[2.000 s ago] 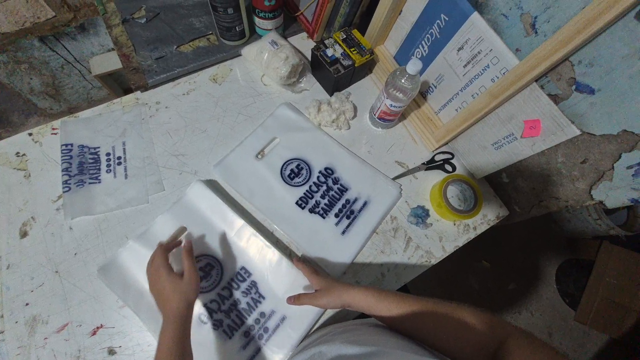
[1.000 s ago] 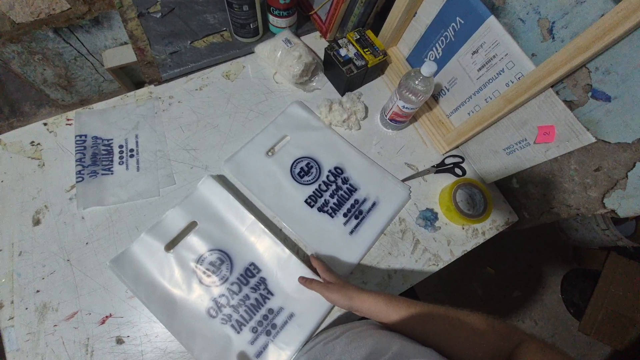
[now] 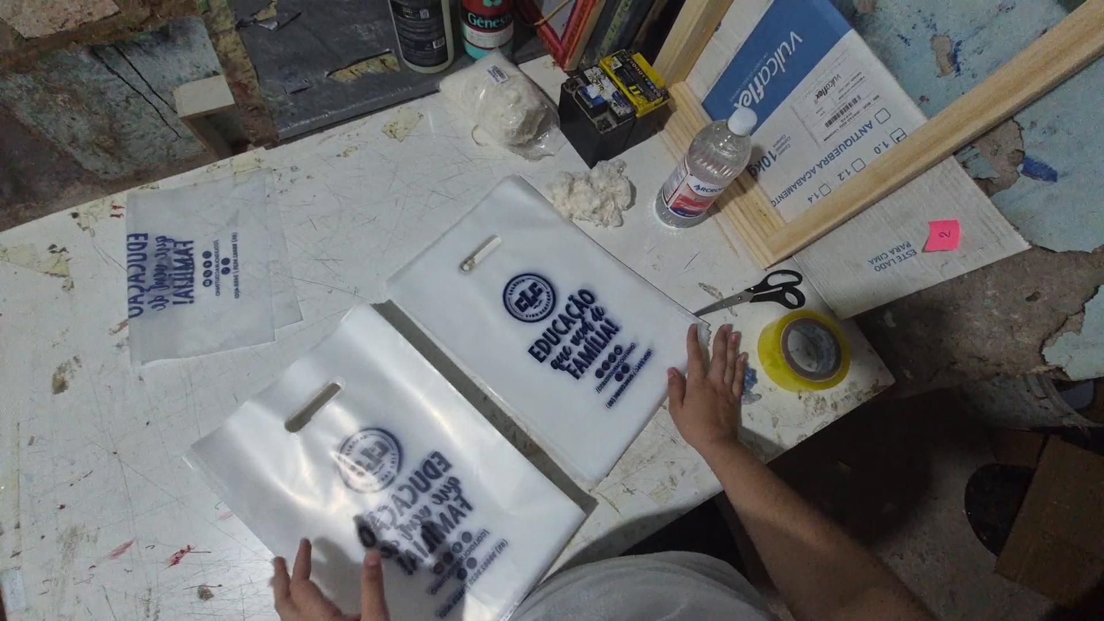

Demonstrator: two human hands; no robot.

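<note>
Two stacks of clear plastic bags with dark printing and cut-out handles lie side by side on the white worktable (image 3: 69, 431). My right hand (image 3: 709, 392) rests with spread fingers at the lower right corner of the right stack (image 3: 483, 345). At the near edge of the left stack (image 3: 285, 483), whose print shows mirrored, is my left hand (image 3: 332, 591), fingers apart and partly cut off by the frame. Whether its fingertips touch the bags is hard to tell. A few loose printed plastic sheets (image 3: 203, 319) lie at the far left.
Black-handled scissors (image 3: 776, 290) and a roll of yellow tape (image 3: 802, 349) lie beside my right hand. Farther back are a clear bottle (image 3: 703, 177), a white fibre wad (image 3: 595, 194), a bagged wad (image 3: 509, 112), a battery (image 3: 608, 103), a wooden frame (image 3: 914, 164) and a cardboard box (image 3: 828, 103).
My right hand has moved right, from between the two stacks to the right stack's outer corner. My left hand, over the left stack two seconds ago and out of view one second ago, shows at the bottom edge.
</note>
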